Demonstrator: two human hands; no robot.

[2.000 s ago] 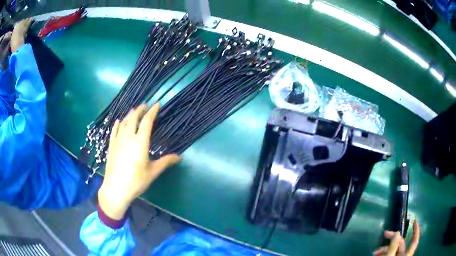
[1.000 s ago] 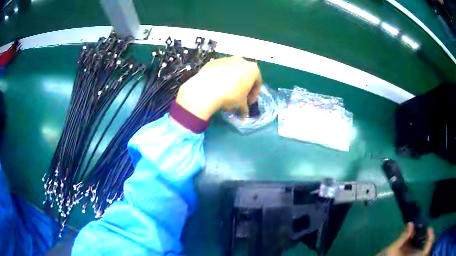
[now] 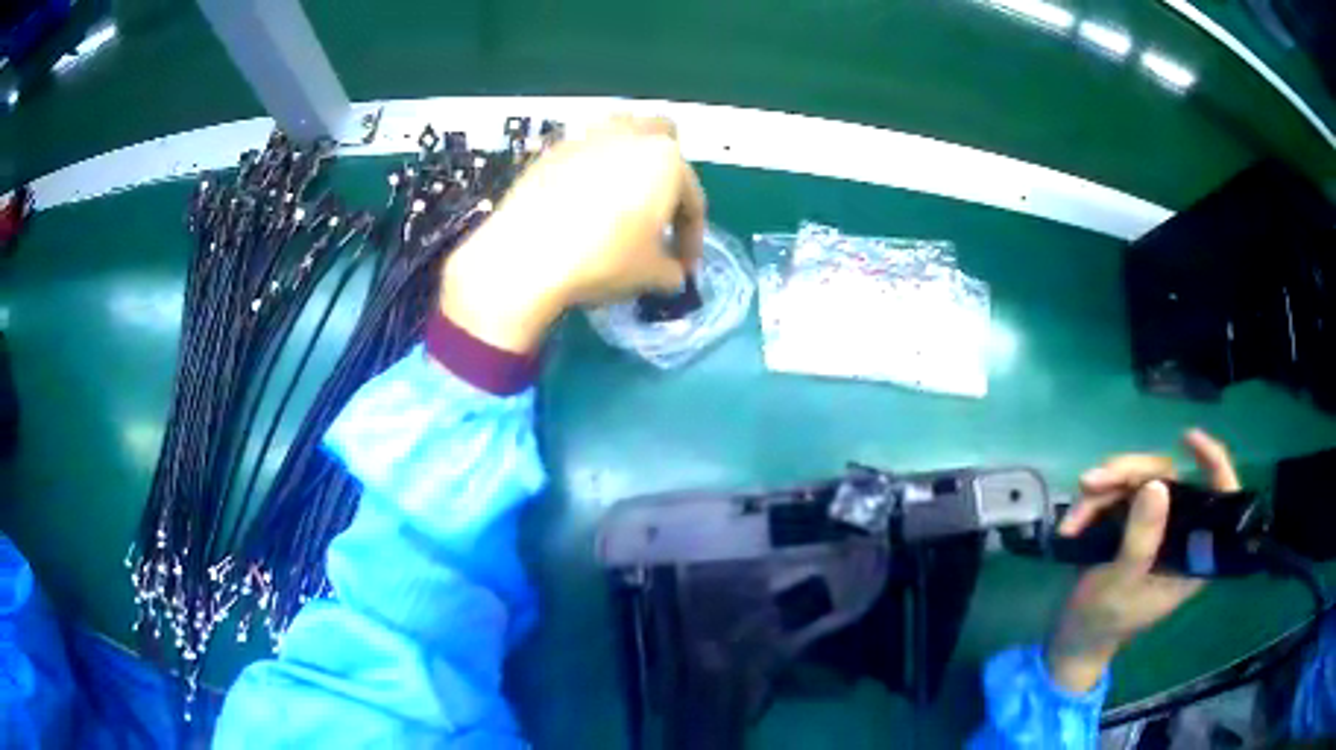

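Note:
A black plastic housing (image 3: 671,535) lies at the lower middle, its grey-black rim facing away from me. A small block with shiny, pale bits (image 3: 862,501) sits on the rim. My left hand (image 3: 579,227) reaches over the crumpled clear round bag (image 3: 718,305), fingertips at its dark small parts; whether they grip one is hidden. My right hand (image 3: 1136,550) holds the black electric screwdriver (image 3: 1204,531) nearly level, its nose beside the housing rim's right end. Contact there is unclear.
Two fanned bundles of thin black cables (image 3: 220,381) lie at left. A flat silvery clear bag (image 3: 875,315) lies right of the round bag. Large black housings (image 3: 1231,286) stand at the right edge. A white rail (image 3: 908,161) with a post (image 3: 279,59) runs behind. Blue clothing shows lower left.
My left hand has gone from above the cables to the round bag and stays there. My right hand has raised the screwdriver, turned it level and brought it beside the housing. The view has shifted.

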